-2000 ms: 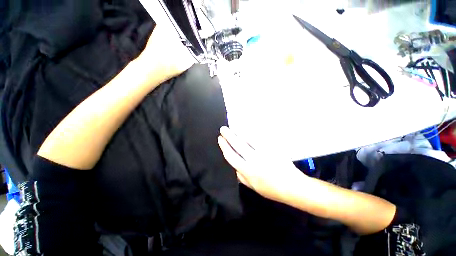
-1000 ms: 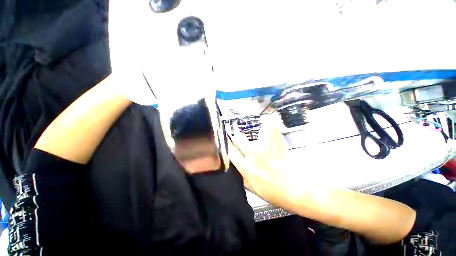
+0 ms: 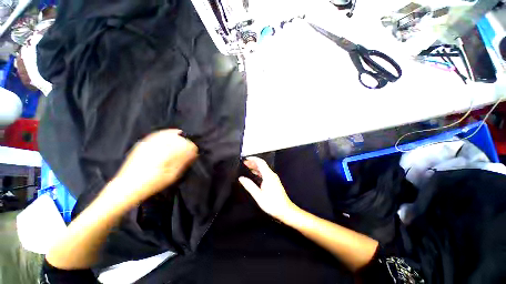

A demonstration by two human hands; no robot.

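Note:
The black garment piece (image 3: 138, 77) lies left of the needle and hangs over the table's front edge onto the lap. Its right edge runs down from the presser foot (image 3: 239, 58). My left hand (image 3: 166, 155) is closed on a fold of the cloth at the middle left, a little blurred. My right hand (image 3: 263, 186) pinches the cloth's edge just in front of the table edge, with thumb and fingers around it. The sewing machine's head (image 3: 213, 22) shows only in part at the top.
Black shears (image 3: 369, 61) lie right of the needle on the white table (image 3: 299, 105). Small tools (image 3: 449, 61) lie farther right. A blue bin (image 3: 410, 145) with black and grey cloth stands at the right, below the table. A loose cord hangs there. Blue and red containers are at the left.
The view has moved back off the machine head. My left hand has come from near the needle down to the cloth nearer me. My right hand has moved off the table top to its front edge.

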